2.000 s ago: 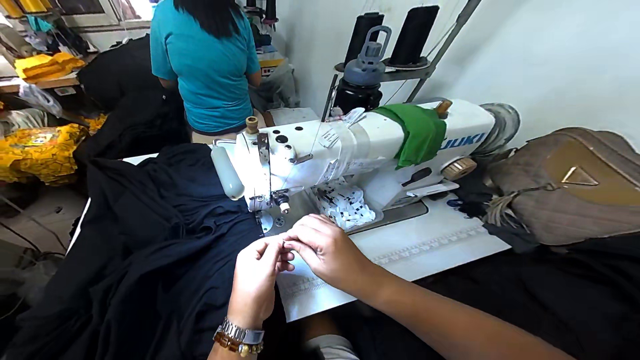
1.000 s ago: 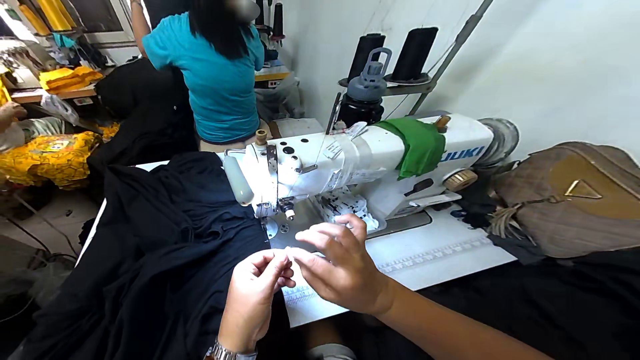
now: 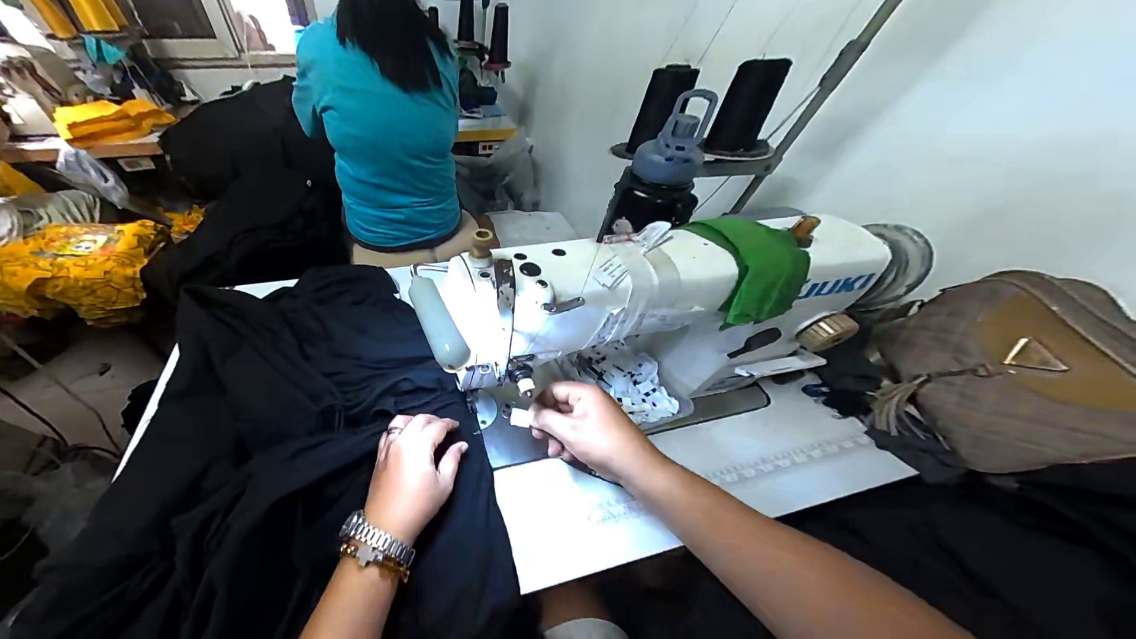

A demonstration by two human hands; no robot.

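My right hand (image 3: 581, 426) pinches a small white tag (image 3: 521, 417) between thumb and fingertips, close to the needle area of a white Juki sewing machine (image 3: 621, 284). Black fabric (image 3: 293, 417) lies spread to the left of the needle plate (image 3: 510, 439). On its right part rests my left hand (image 3: 415, 470), palm down with the fingers slightly curled; a metal watch is on that wrist. White patterned scraps (image 3: 630, 382) sit in a tray behind my right hand. A green cloth (image 3: 754, 266) hangs over the machine's arm.
A dark bottle with a grey lid (image 3: 670, 164) stands behind the machine, near black thread cones (image 3: 750, 102). To the right is a brown bag (image 3: 1003, 382). A person in a teal shirt (image 3: 390, 142) is beyond the table, with yellow fabric (image 3: 80, 266) at far left.
My hands were together in front of the machine and have parted. The left one has come down onto the black fabric; the right one is now by the needle area with the tag.
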